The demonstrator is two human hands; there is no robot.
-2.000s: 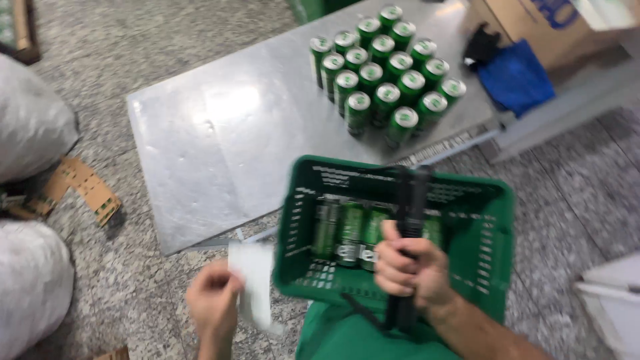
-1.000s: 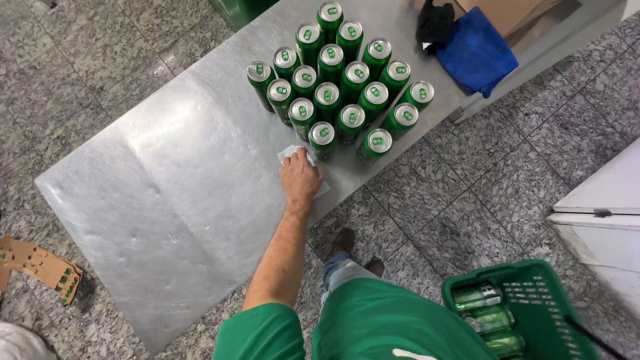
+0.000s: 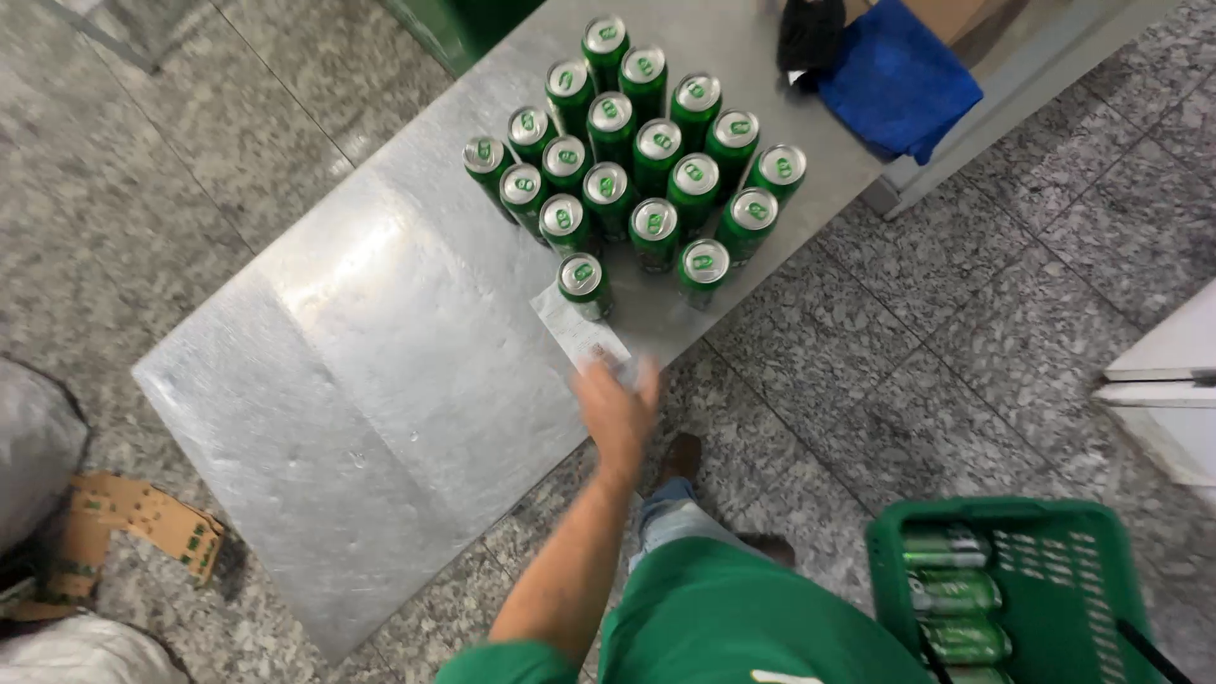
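Observation:
My left hand (image 3: 617, 404), blurred, is at the near edge of a metal table (image 3: 408, 427), its fingers at the lower end of a white paper slip (image 3: 570, 328). Whether they grip it cannot be told. A green drink can (image 3: 581, 285) stands on the slip's upper end. Several more green cans (image 3: 655, 152) stand upright in a group behind it, silver lids up. My right hand is out of view. At the lower right is a green plastic basket (image 3: 1021, 513) with several green cans (image 3: 955, 594) lying on their sides.
A blue cloth (image 3: 898, 81) and a black item (image 3: 809, 38) lie at the table's far right, by a cardboard box (image 3: 969, 14). Torn cardboard (image 3: 142, 518) and pale sacks (image 3: 33, 456) are on the floor at left. A white cabinet (image 3: 1168, 380) stands at right.
Two seconds ago my right hand held the basket's handle and my left held the slip off the table. The slip now lies on the table under a can; since one second ago my left hand has drawn back.

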